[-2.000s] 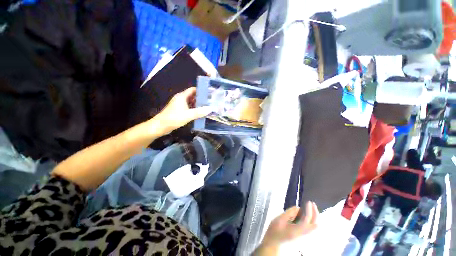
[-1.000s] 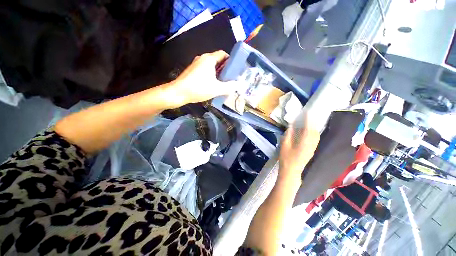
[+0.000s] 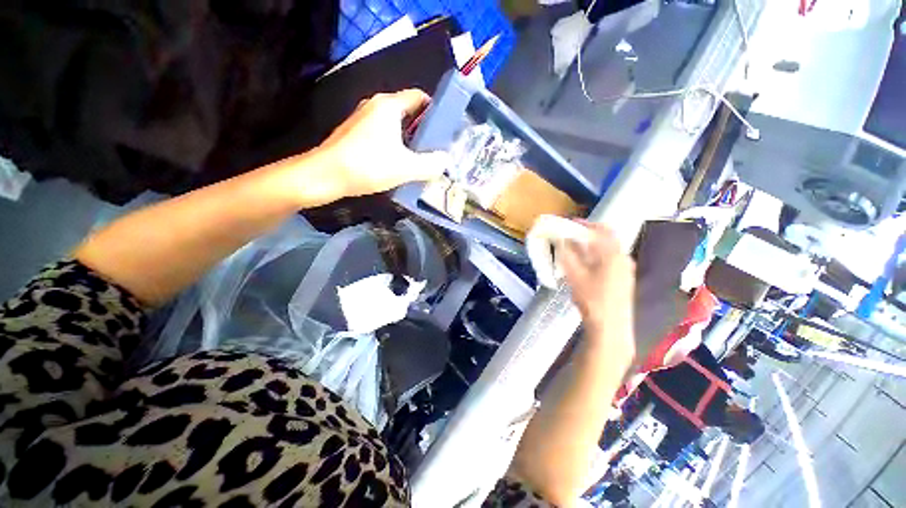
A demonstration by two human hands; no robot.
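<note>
A grey plastic drawer [image 3: 454,103] is pulled out from under the table edge. It holds a clear crinkly bag [image 3: 487,159] and a tan envelope or card [image 3: 536,201]. My left hand [image 3: 373,149] grips the drawer's front wall, with the thumb over the inside. Something slim and reddish shows by its fingers, too small to name. My right hand [image 3: 594,266] is over the table-side end of the drawer, blurred, with a crumpled white piece [image 3: 542,253] in its fingers.
Dark cut panels [image 3: 668,253] and red fabric [image 3: 680,337] lie on the white table [image 3: 497,397]. A blue crate [image 3: 492,30] and dark fabric are beyond the drawer. A translucent waste bag [image 3: 238,288] hangs at my lap. A cable crosses the table edge.
My right hand has come from the tabletop to the drawer and now lifts a white piece at its far end. My left hand stays on the drawer front. The view has tilted.
</note>
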